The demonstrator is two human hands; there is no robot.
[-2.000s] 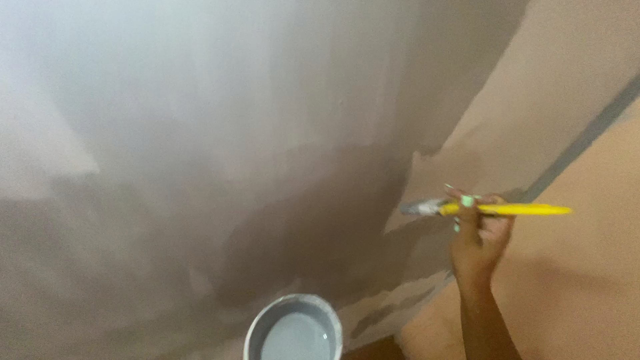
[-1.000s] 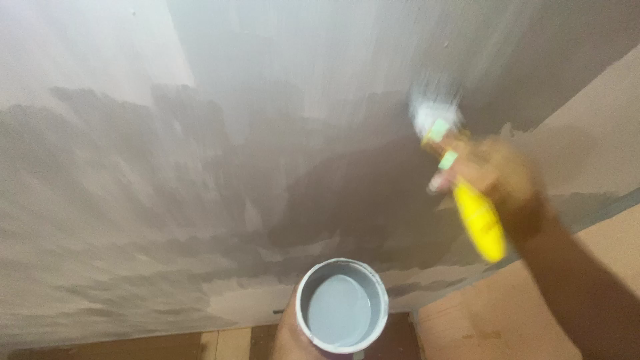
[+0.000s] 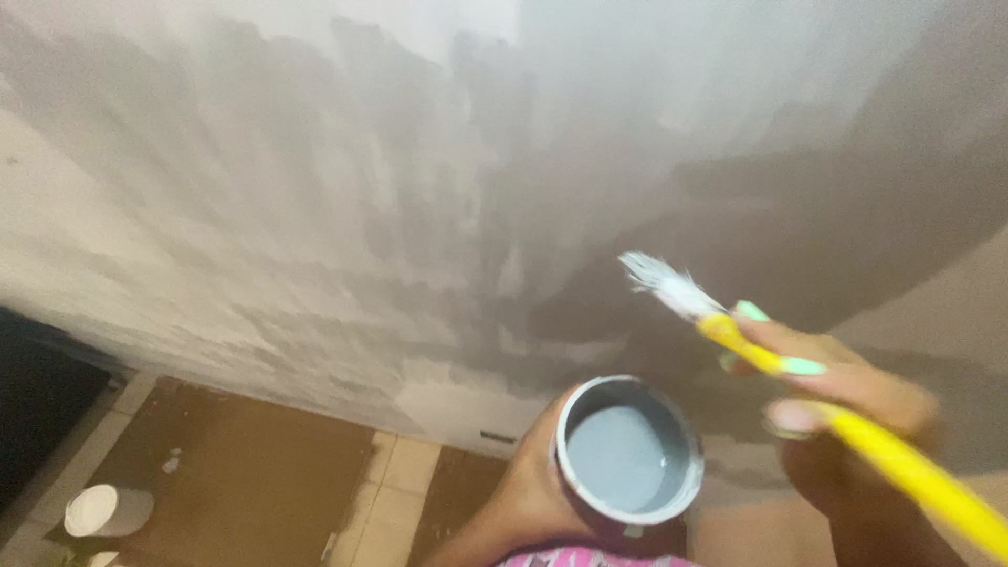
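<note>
My right hand (image 3: 858,394) grips a paintbrush (image 3: 732,339) by its yellow handle, just right of and above the cup. The brush's whitish, paint-coated bristles point up and left, in front of the wall. My left hand (image 3: 543,465) holds a round cup (image 3: 565,465) of pale grey paint (image 3: 618,457) from its left side, with the fingers mostly hidden. Behind both hands the wall (image 3: 441,236) shows uneven grey and brownish patches with brush streaks.
Brown sheets (image 3: 244,457) lie on the tiled floor (image 3: 402,465) along the wall's foot. A white container (image 3: 110,510) stands at the lower left, near a dark object (image 3: 47,394). Pink patterned cloth (image 3: 591,557) shows at the bottom edge.
The brush was against the wall with its handle pointing down; now its bristles are nearer the paint cup. My left hand has come into view holding the cup. The view has shifted left.
</note>
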